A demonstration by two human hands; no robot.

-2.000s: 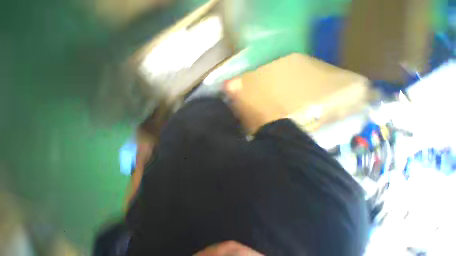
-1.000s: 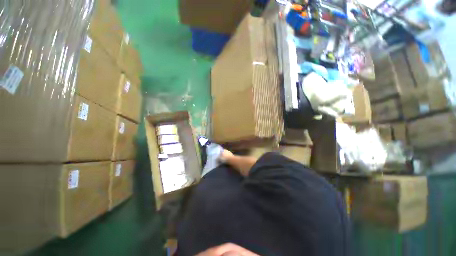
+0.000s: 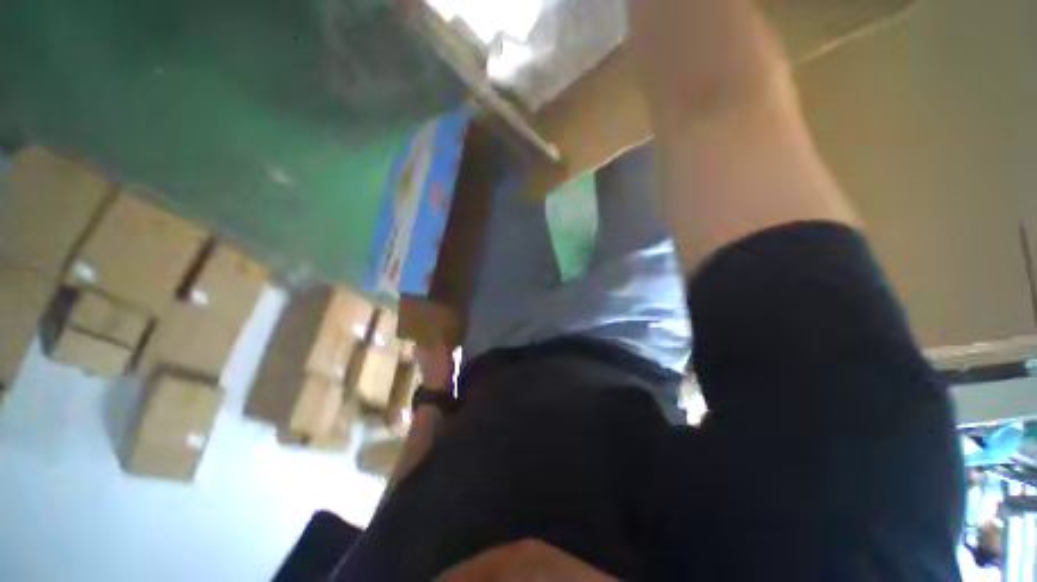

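A carton with a blue-and-white printed outside (image 3: 419, 210) and a brown inner face stands left of my body. My left hand (image 3: 433, 362), with a dark band at the wrist, is small and blurred at its lower brown flap; its grip is unclear. My bare right forearm reaches up across the view, and the hand is cut off by the top edge. Beside that arm, an open brown carton (image 3: 597, 119) shows bright white contents at the top, too overexposed to identify.
Several brown cartons (image 3: 171, 421) stand at the left and lower left, on a pale floor. Green floor (image 3: 250, 125) lies at the upper left. A large brown cardboard surface (image 3: 944, 171) fills the upper right. A blurred worktable area with small items is at the lower right edge.
The view has swung round and closer. The stretch-wrapped stack and the standing flattened cartons have left their former places in view. My right forearm and the blue-printed carton side now show large.
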